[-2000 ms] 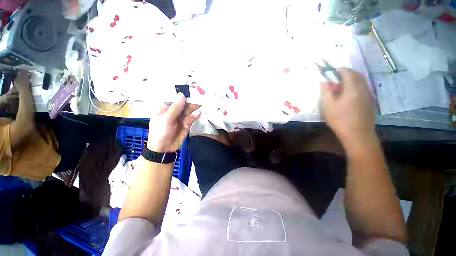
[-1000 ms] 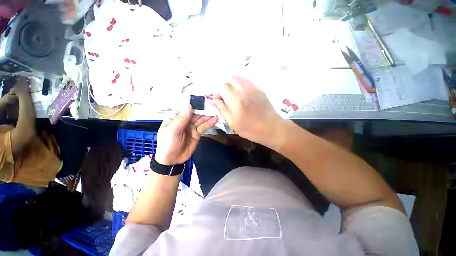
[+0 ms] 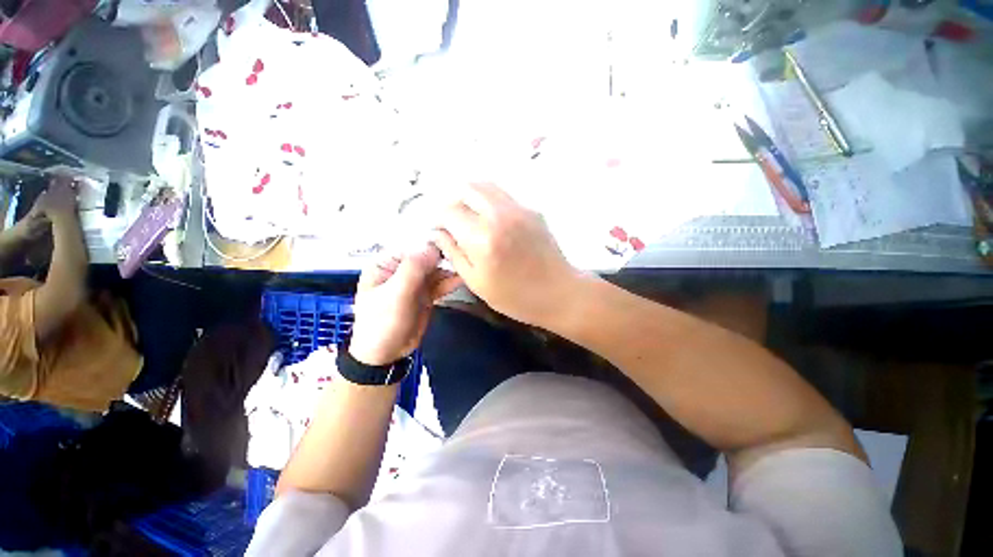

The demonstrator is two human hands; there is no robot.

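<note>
Cherry-print fabric (image 3: 289, 141) lies heaped on the left of the white table, and more of it (image 3: 623, 242) shows at the table edge beside my right hand. My left hand (image 3: 397, 299) and my right hand (image 3: 501, 256) meet at the front edge, fingertips together over the cloth. Both hands pinch at the same spot. What is between the fingertips is hidden, and the black label does not show. The thread snips (image 3: 774, 169) lie on the table at the right.
A pen (image 3: 819, 103) and paper notes (image 3: 887, 196) lie at the right. A grey speaker-like box (image 3: 93, 98) stands upper left. A blue basket (image 3: 294, 321) with cherry cloth sits below the table. A person's arm (image 3: 65, 256) is at the far left.
The snips have left my right hand and lie on the table. My right hand has moved left to my left hand. The black label, earlier at my left fingertips, is now out of sight.
</note>
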